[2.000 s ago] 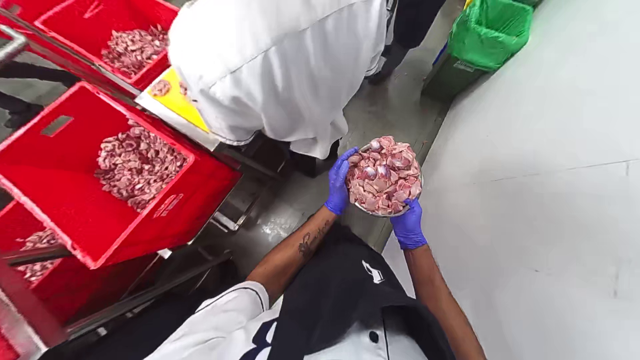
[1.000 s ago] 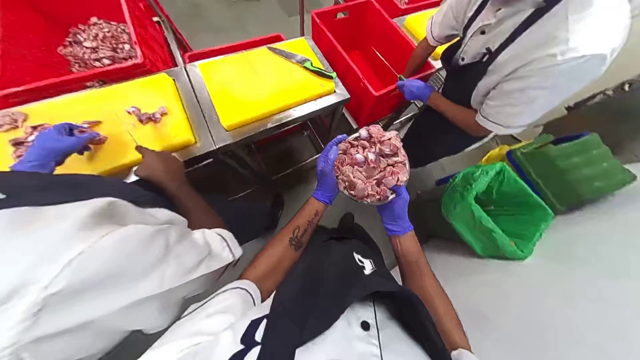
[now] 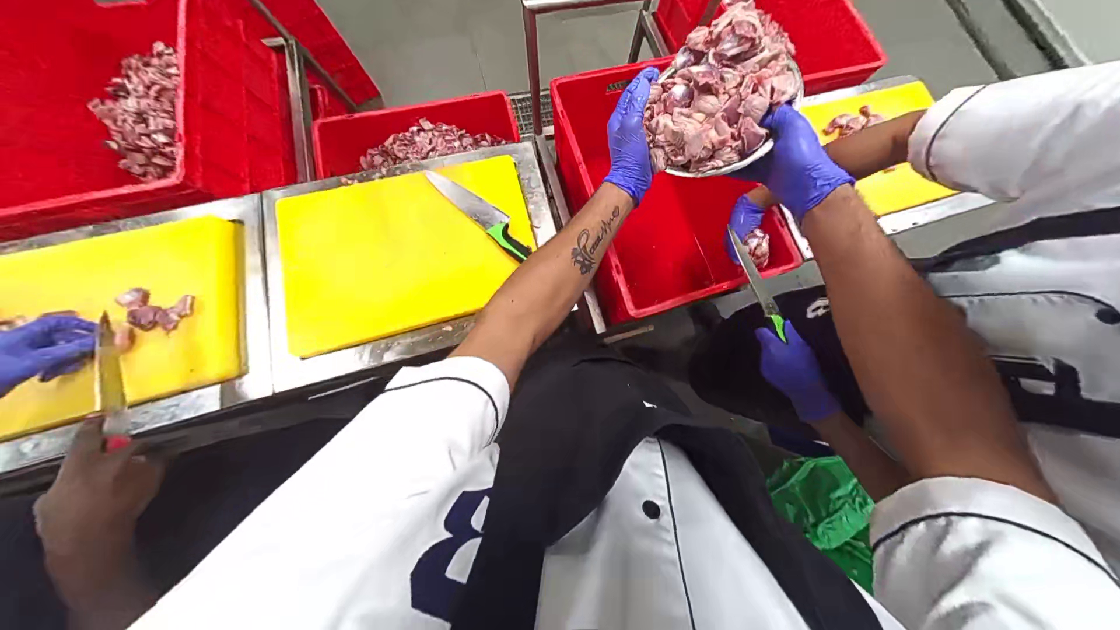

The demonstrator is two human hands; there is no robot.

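Note:
In purple gloves, my left hand (image 3: 632, 136) and my right hand (image 3: 798, 157) grip opposite sides of a round metal bowl (image 3: 731, 166). Raw meat pieces (image 3: 722, 87) are heaped in it, above the rim. I hold the bowl over a red plastic crate (image 3: 674, 236), tilted somewhat, and it hides the crate's far part. To the left of my left forearm, a knife with a green and black handle (image 3: 472, 206) lies on a yellow cutting board (image 3: 385, 262). The fingers under the bowl are partly hidden.
At left, a co-worker's gloved hand (image 3: 52, 350) and knife (image 3: 111, 376) are over another yellow board (image 3: 201, 262). At right, a co-worker's gloved hand (image 3: 792, 367) holds a knife (image 3: 757, 280) close to my right forearm. Red crates (image 3: 236, 105) with meat stand behind the boards. A green bag (image 3: 827, 507) is below.
The view has swung from the floor and wall to the cutting tables. My arms have stretched forward, carrying the bowl of meat from beside the tables to above the red crate.

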